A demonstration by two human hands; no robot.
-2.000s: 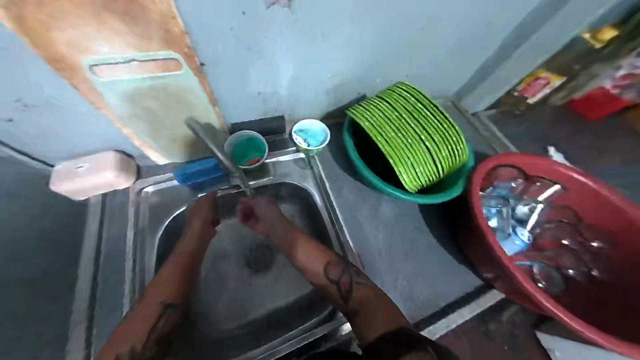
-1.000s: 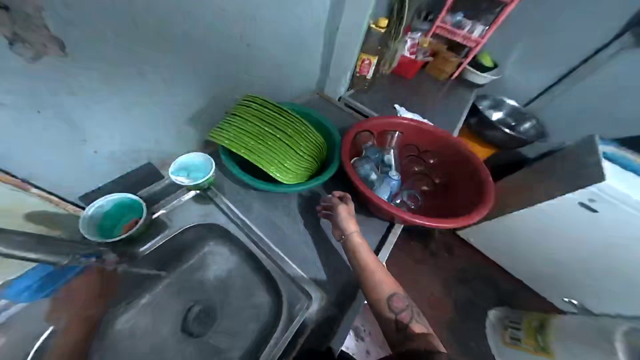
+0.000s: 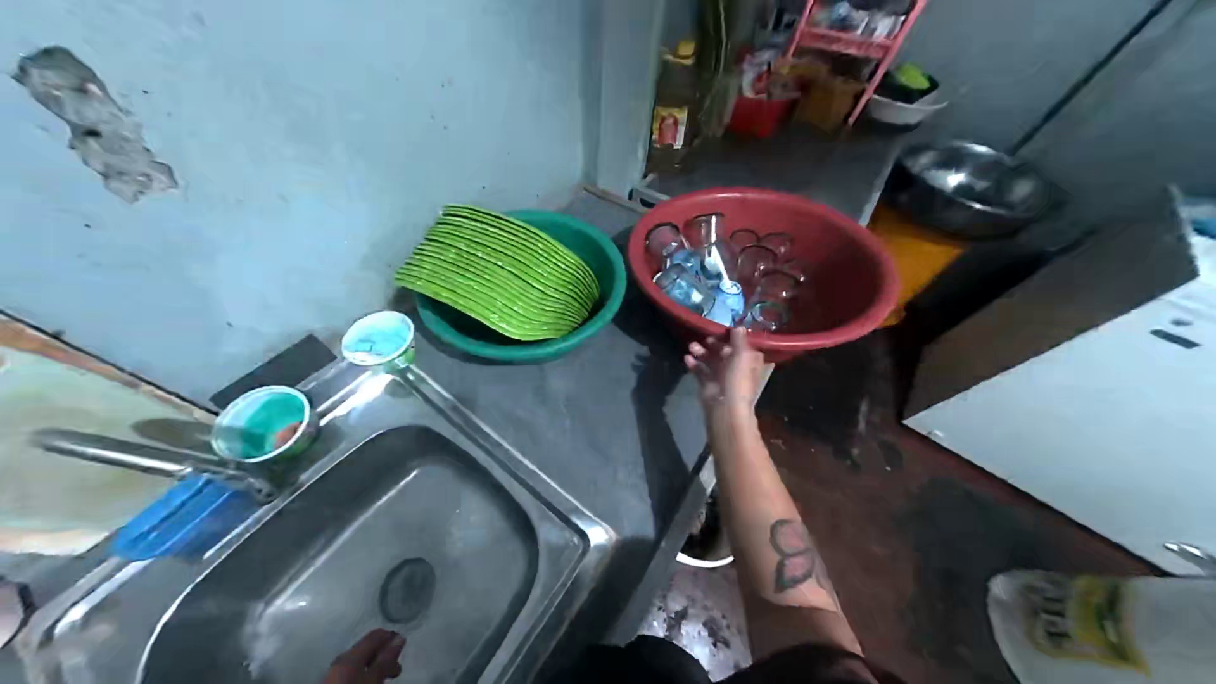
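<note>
My right hand (image 3: 727, 369) reaches to the near rim of a red plastic basin (image 3: 845, 285), fingers apart and nothing held. Several clear glass cups (image 3: 774, 285) and some light-blue items lie inside the basin. Low over the steel sink (image 3: 475, 532), at the bottom edge of the view, is my left hand (image 3: 369, 655); only its fingers show, and whether it holds anything is hidden. Left of the red basin, a stack of green plates (image 3: 503, 275) leans in a green basin (image 3: 608, 275).
Two small tubs (image 3: 264, 425) (image 3: 378, 339), a faucet (image 3: 142, 454) and a blue object (image 3: 180, 518) line the sink's back edge. Beyond the red basin are a metal bowl (image 3: 978, 185) and a pink rack (image 3: 845, 40). A white cabinet (image 3: 1073, 380) stands at right.
The view has swung far to the right. My right hand has left the faucet area and reached the red basin's rim. My left hand has moved from the faucet to low over the sink.
</note>
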